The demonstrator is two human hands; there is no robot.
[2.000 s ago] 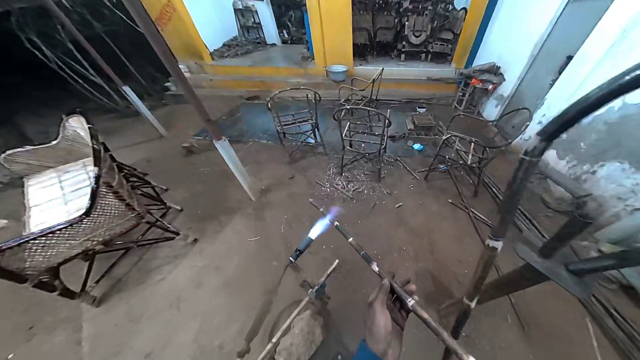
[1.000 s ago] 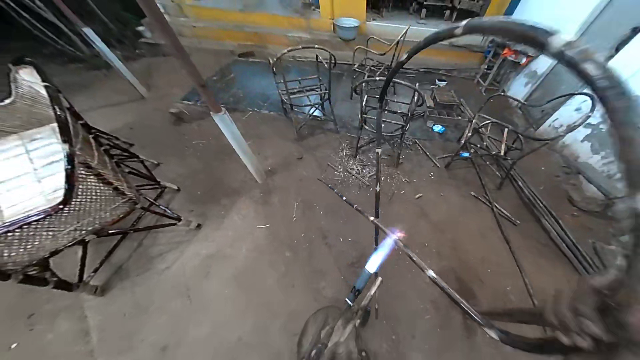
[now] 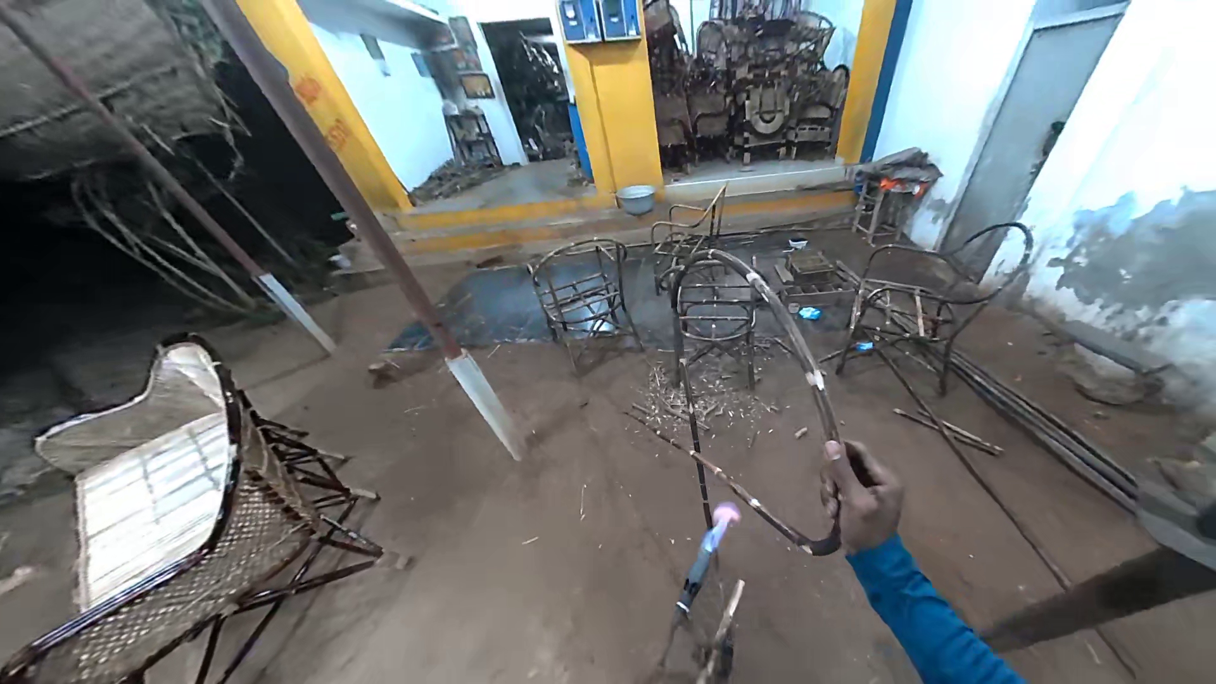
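My right hand (image 3: 863, 496), below a blue sleeve, grips a bent cane pole (image 3: 793, 332) on its right side. The pole arches over the top and turns sharply below the hand, and its thin end points to the upper left. Pale joints mark its dark surface. Beneath the lower stretch, a lit gas torch (image 3: 698, 575) points upward with a blue and pink flame. The torch is at a stick (image 3: 727, 617) near the bottom edge; what supports it is unclear. My left hand is not in view.
A woven cane chair (image 3: 190, 484) stands at left, near a metal post (image 3: 484, 404). Several unfinished cane chair frames (image 3: 581, 294) stand ahead, with cane scraps (image 3: 703, 394) on the ground. Long poles (image 3: 1045, 427) lie at right. A metal basin (image 3: 636, 199) sits by the yellow step.
The curved part of the cane pole has swung into the middle of the view, with my right hand on it. Two seconds ago that hand held a straight stretch near the bottom. The view has shifted.
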